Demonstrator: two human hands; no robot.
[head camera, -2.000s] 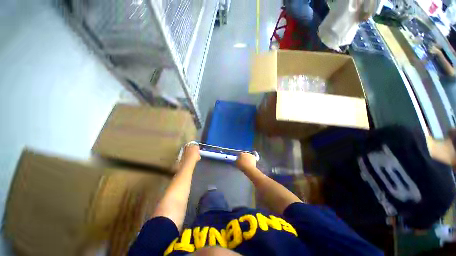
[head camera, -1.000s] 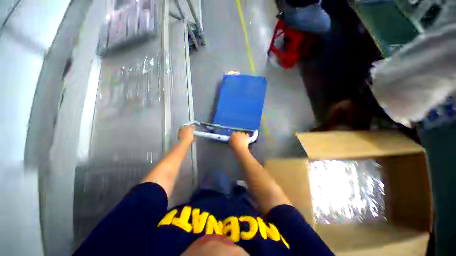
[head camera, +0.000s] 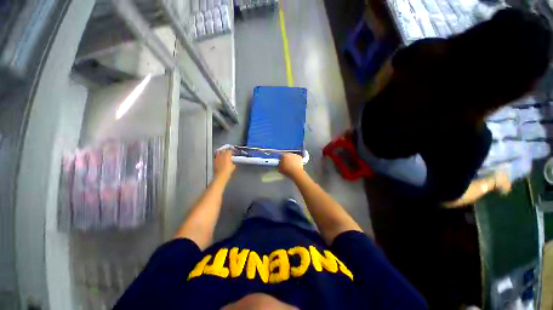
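The platform trolley (head camera: 278, 115) has a flat blue deck with nothing on it, low over the grey floor in front of me. Its white push handle (head camera: 258, 161) runs across the near end. My left hand (head camera: 224, 162) is closed on the left end of the handle. My right hand (head camera: 290, 163) is closed on it near the right end. Both hands are bare.
A pale metal rack (head camera: 173, 121) on the left holds clear trays with pink patches (head camera: 115, 184). On the right, a person in black (head camera: 424, 115) sits on a red stool (head camera: 347, 156) at a green bench (head camera: 506, 233) with packages. A yellow floor line (head camera: 286, 48) runs ahead.
The view has moved forward along the aisle. The open carton on the right has gone out of view, and the seated person and red stool are now close. Both hands stay on the handle.
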